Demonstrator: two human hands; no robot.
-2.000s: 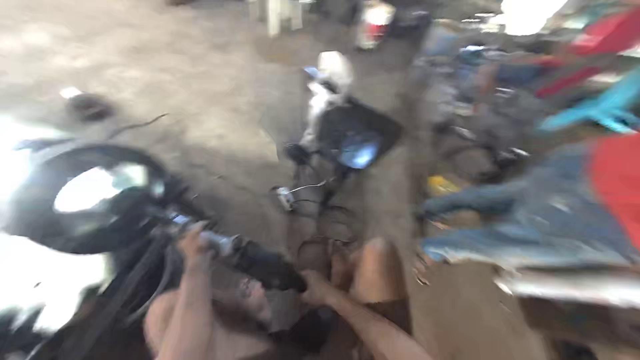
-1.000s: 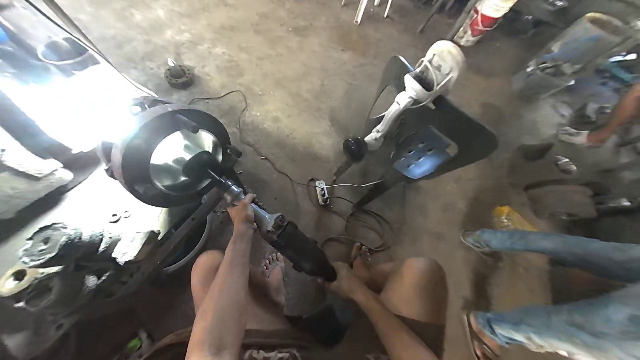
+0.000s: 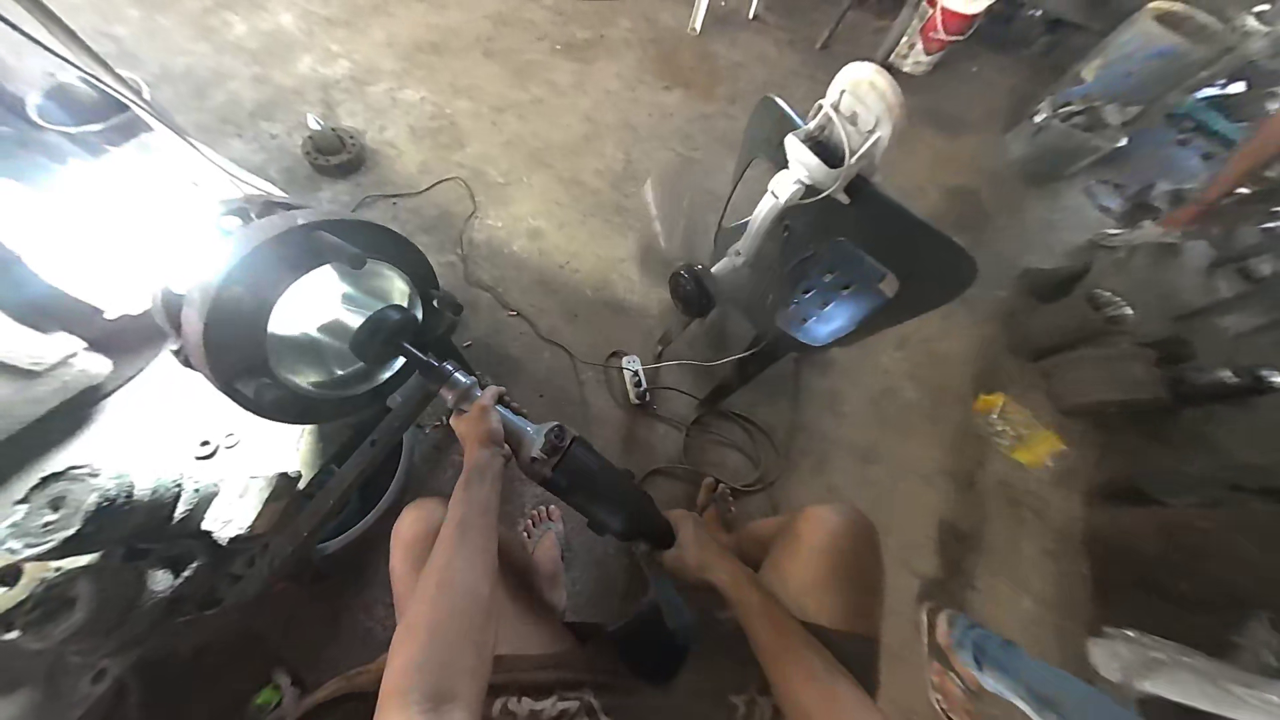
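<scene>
A long power tool, probably a die grinder (image 3: pixel 590 480), lies across both my hands, with a silver neck and a black body. My left hand (image 3: pixel 480 425) is closed around the neck. At the rear end, my right hand (image 3: pixel 690 545) grips the black body. The tool's dark round head (image 3: pixel 385 335) is inside the opening of a round metal housing (image 3: pixel 235 345), whose inner surface is shiny. Whether the head touches that surface, I cannot tell.
A power strip (image 3: pixel 635 380) and coiled cable (image 3: pixel 735 450) lie on the floor before me. Beyond stands a white electric fan (image 3: pixel 780 210) by a dark plastic chair. Metal parts (image 3: pixel 60 510) sit at left. A person's jeans-clad leg (image 3: pixel 1030 665) and another person's arm (image 3: pixel 1240 180) are at right.
The view has shifted somewhat. The person's jeans-clad legs at right show less than before. Both my hands keep their hold on the tool, and its head remains at the housing's opening since one second ago.
</scene>
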